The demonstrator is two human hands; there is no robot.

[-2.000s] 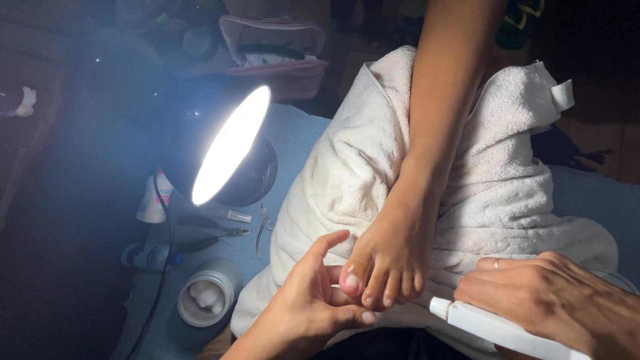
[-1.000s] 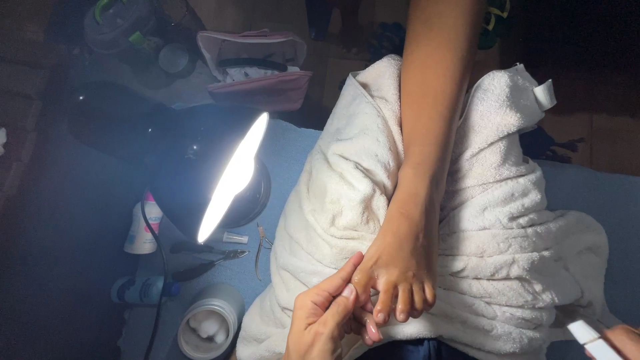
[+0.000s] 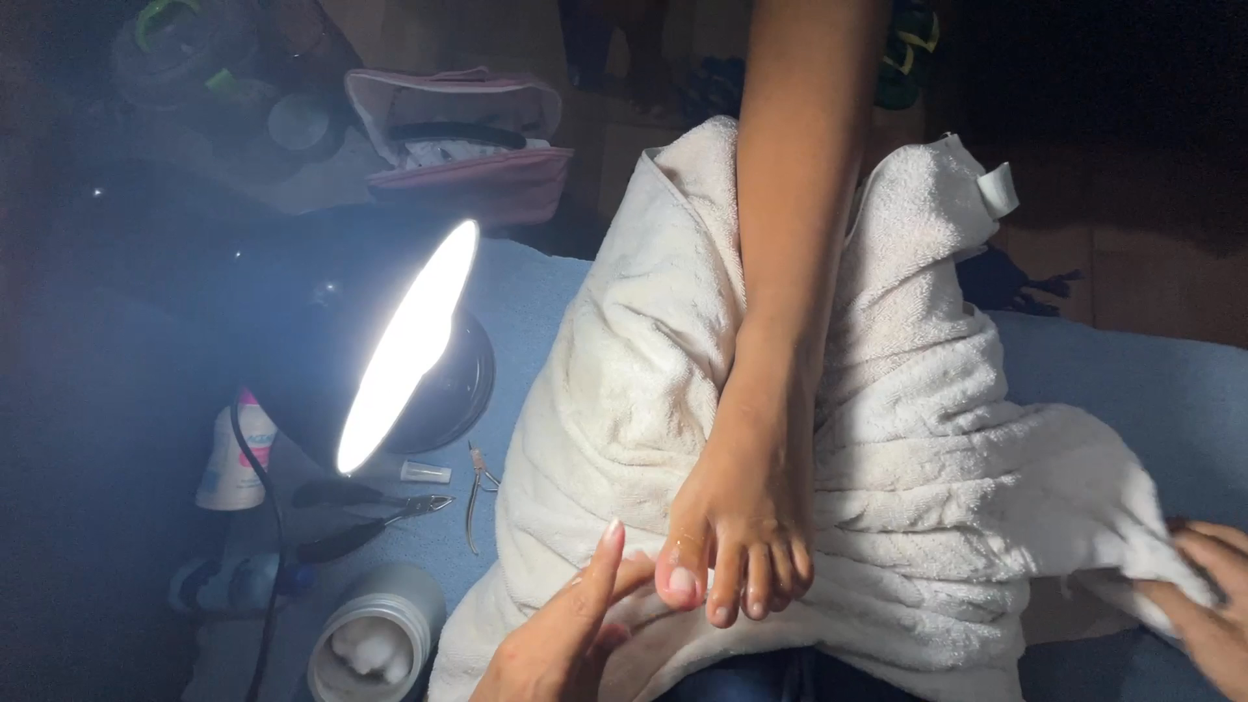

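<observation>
Another person's bare foot (image 3: 756,478) rests on a white terry towel (image 3: 614,390), toes pointing toward me. My left hand (image 3: 570,624) is beside the big toe, thumb raised and fingers behind the toe; whether they touch it cannot be told. At the right edge, my right hand (image 3: 1204,595) grips a corner of the towel between thumb and fingers. On the left lie black-handled nippers (image 3: 375,522), small metal cuticle nippers (image 3: 478,492) and a short clear cap-like piece (image 3: 426,473). A white jar (image 3: 375,643) holds cotton balls, and a white bottle (image 3: 237,458) with a pink cap stands behind it.
A lit lamp (image 3: 409,346) with a round dark base stands at left, its cord running down past the bottle. Beyond it lies an open pink zip case (image 3: 468,185). A blue cloth (image 3: 1092,370) spreads under the towel. Dark flip-flops with yellow-green straps (image 3: 912,58) are at the top.
The white handheld tool in my right hand earlier is no longer seen; that hand now grips the towel. My left fingers held the toes a second ago and now the thumb is lifted away.
</observation>
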